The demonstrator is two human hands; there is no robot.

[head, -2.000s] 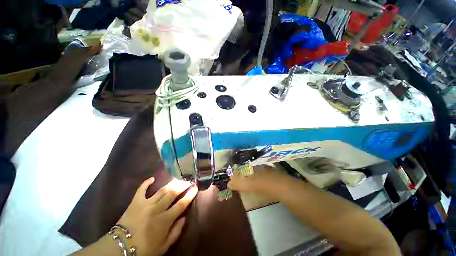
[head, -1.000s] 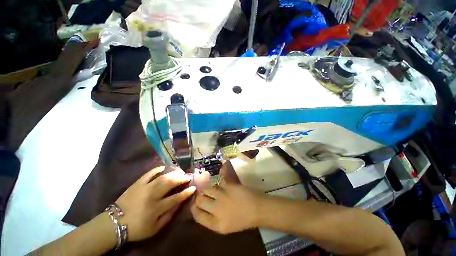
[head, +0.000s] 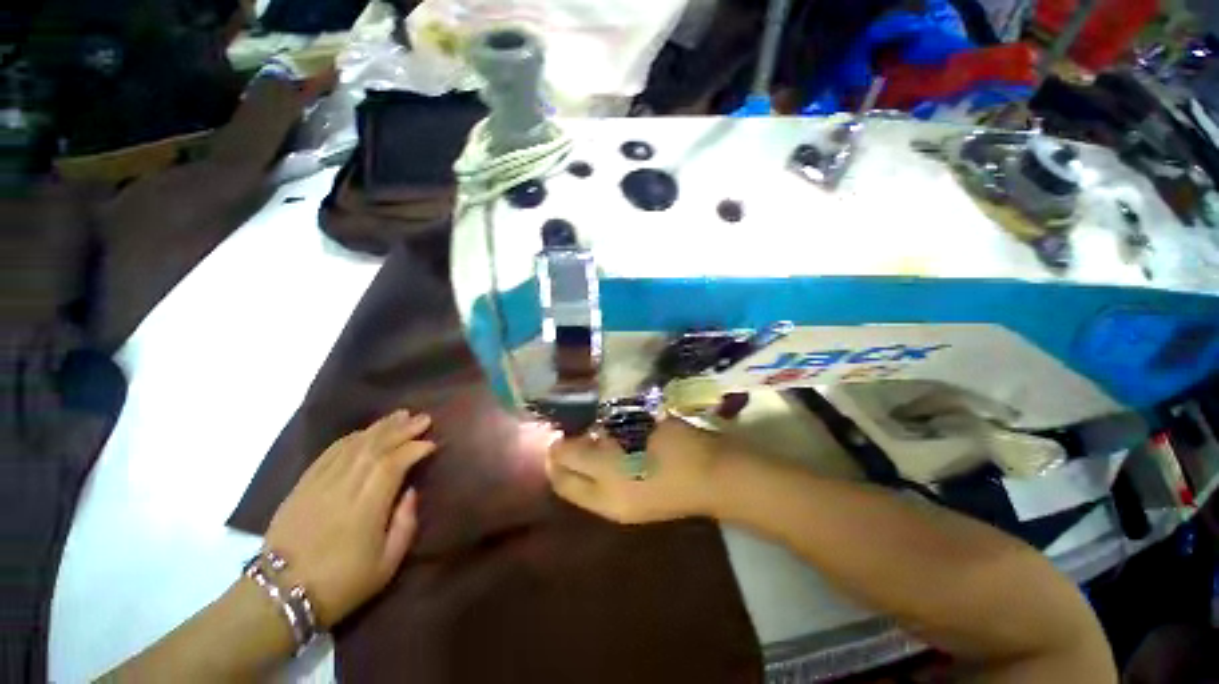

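The dark brown fabric panel (head: 575, 601) lies flat under the left end of the white and blue sewing machine (head: 802, 287). My left hand (head: 350, 501) rests flat on the panel's left part, fingers slightly apart, holding nothing. My right hand (head: 642, 470) is at the lit needle area, its fingertips on the cloth just below the chrome take-up guard (head: 571, 334). Small metal parts partly cover its fingers, so I cannot tell whether it pinches the cloth. The needle and presser foot are not clearly visible.
A folded dark bundle (head: 415, 154) lies behind the head's left end. A grey post (head: 511, 87) with pale cord stands on the head. Crumpled pale cloth (head: 956, 421) and black scissors lie under the arm. Bags and dark cloth are behind.
My left hand has moved left, away from the needle area, and lies flat. My right hand has moved up close under the machine head. The camera view has shifted.
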